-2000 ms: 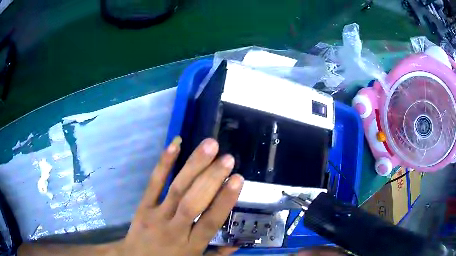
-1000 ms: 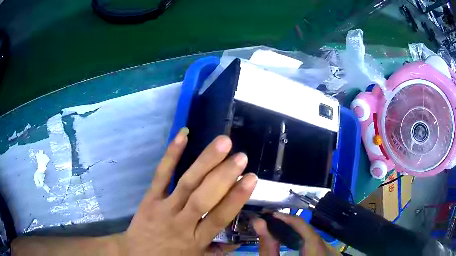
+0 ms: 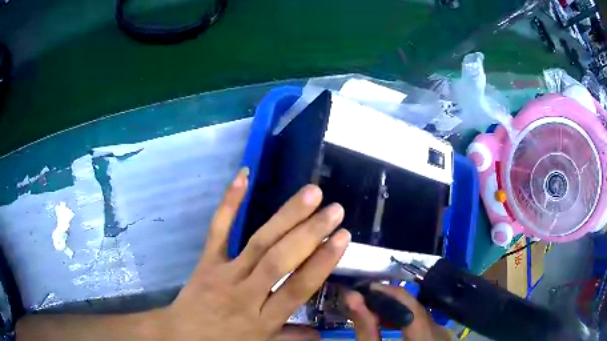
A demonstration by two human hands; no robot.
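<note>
The white and black screw feeder [image 3: 393, 142] stands tilted in a blue plastic tray [image 3: 467, 194]. My left hand [image 3: 256, 266] lies flat over its left front part, fingers spread, thumb mostly hidden low down. My right hand [image 3: 393, 313], cut off by the bottom edge, holds a small hand screwdriver by its dark handle [image 3: 387, 305] at the feeder's front plate. Its tip and most of the plate are hidden. The thick black electric screwdriver [image 3: 479, 296] looms at lower right, its tip over the feeder's white front edge; no hand shows on it.
A pink fan [image 3: 554, 183] stands at right, with a cardboard box [image 3: 516, 270] below it. Clear plastic wrap [image 3: 474, 86] lies behind the tray. Torn white foam sheet [image 3: 180, 180] covers the bench at left. A black headset frame [image 3: 170, 33] is on the green conveyor.
My right hand has come in from the bottom edge with the small screwdriver over the front plate. My left hand stays on the feeder. The feeder and tray appear slightly further right.
</note>
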